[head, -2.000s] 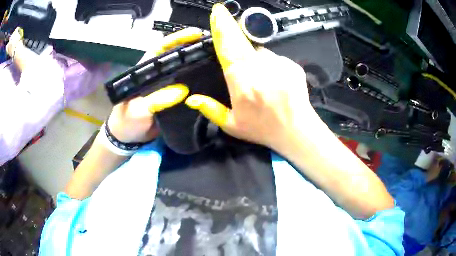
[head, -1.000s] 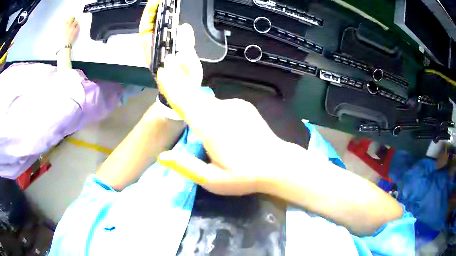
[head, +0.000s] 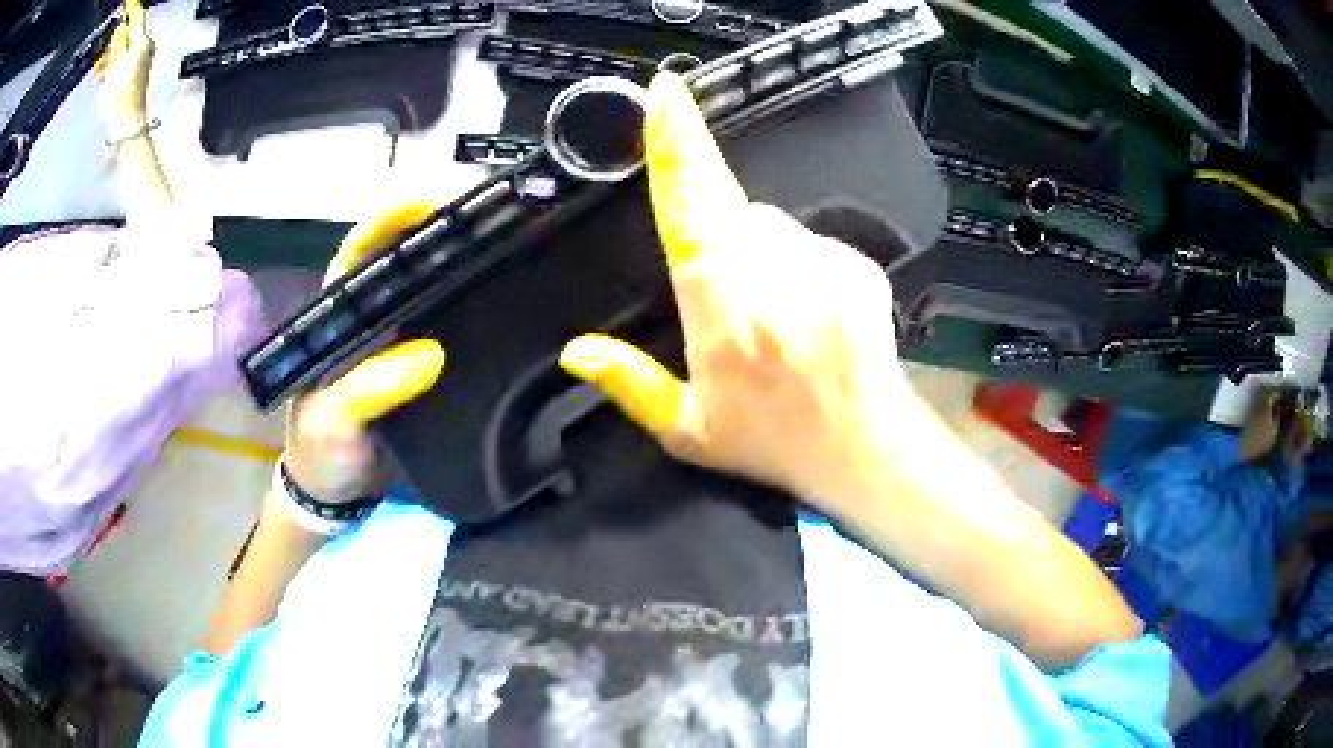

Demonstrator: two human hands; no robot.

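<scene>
A black panel assembly (head: 504, 314) is held tilted in front of my chest, its slotted strip (head: 395, 285) rising from lower left to upper right. A silver ring (head: 598, 129) stands at mid-strip. A U-shaped recess (head: 544, 424) shows on the lower edge of the housing. My left hand (head: 344, 395), with yellow finger cots, grips the left end, thumb in front and fingers behind. My right hand (head: 768, 329) holds the middle, forefinger on the strip beside the ring and thumb over the housing; its other fingers are hidden.
More black panels (head: 329, 88) lie on a white sheet (head: 300, 183) at the far left. Other panels (head: 1023, 278) lie in rows on the green bench at right. A person in pink (head: 110, 365) is at left, a person in blue (head: 1206, 504) at right. A red bin (head: 1045, 431) is below the bench.
One second ago the panel was upright at the upper left, with my right palm at its side. Now it is lower, slanted across my chest, its ring side facing me, with both hands on it.
</scene>
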